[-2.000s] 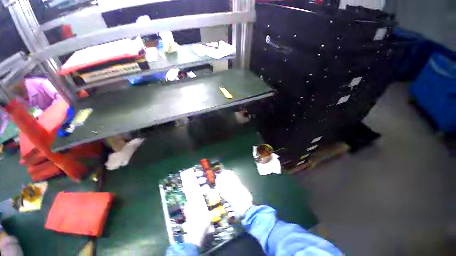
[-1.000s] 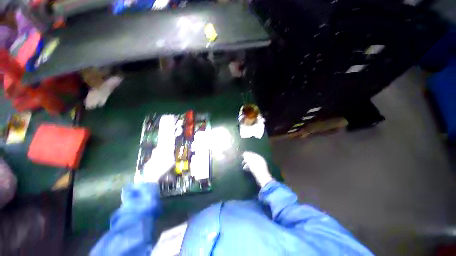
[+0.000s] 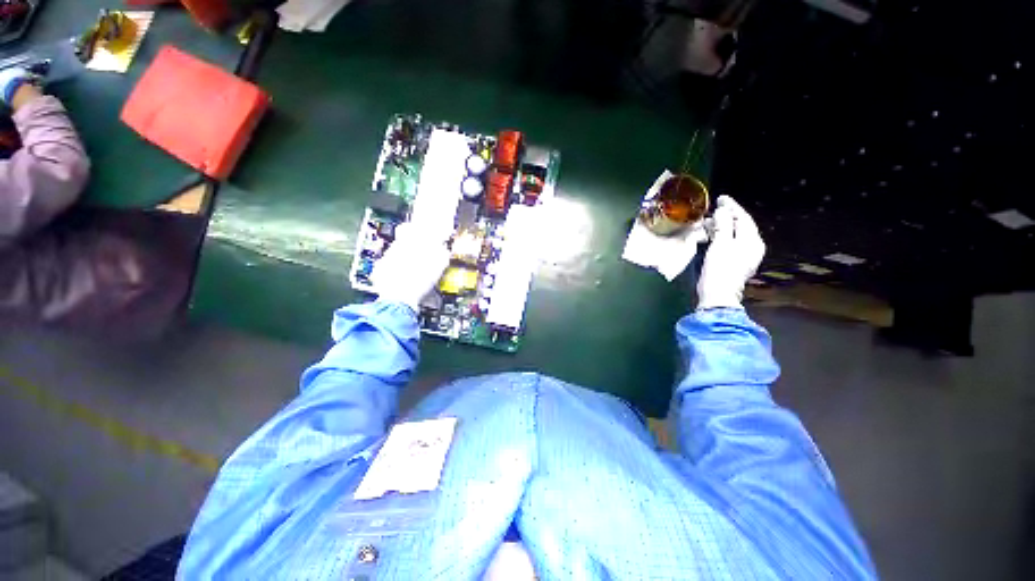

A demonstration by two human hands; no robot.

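Note:
The power supply board (image 3: 469, 213) lies on the green bench mat with its two silver-white heat sinks, red-orange coils and yellow-taped transformer (image 3: 459, 279). My left hand (image 3: 411, 266), in a white glove, rests on the lower end of the left heat sink; its fingertips are washed out, so a grip cannot be told. My right hand (image 3: 730, 250), also gloved, is at the right side of the liquid cup (image 3: 681, 200), fingers curled near its rim. The cup is amber inside and stands on a crumpled white wipe (image 3: 663, 252). A thin line rises above the cup.
A red-orange pad (image 3: 194, 111) lies on the bench at the left. Beyond it is a yellow-and-white item (image 3: 116, 41). Another person's arm (image 3: 42, 159) reaches in at the far left. Black totes (image 3: 885, 136) stand at the right, beside the bench edge. White paper lies at the top.
My right hand has moved from over the board out to the cup. My left hand stays on the board's left heat sink. The view has tilted down.

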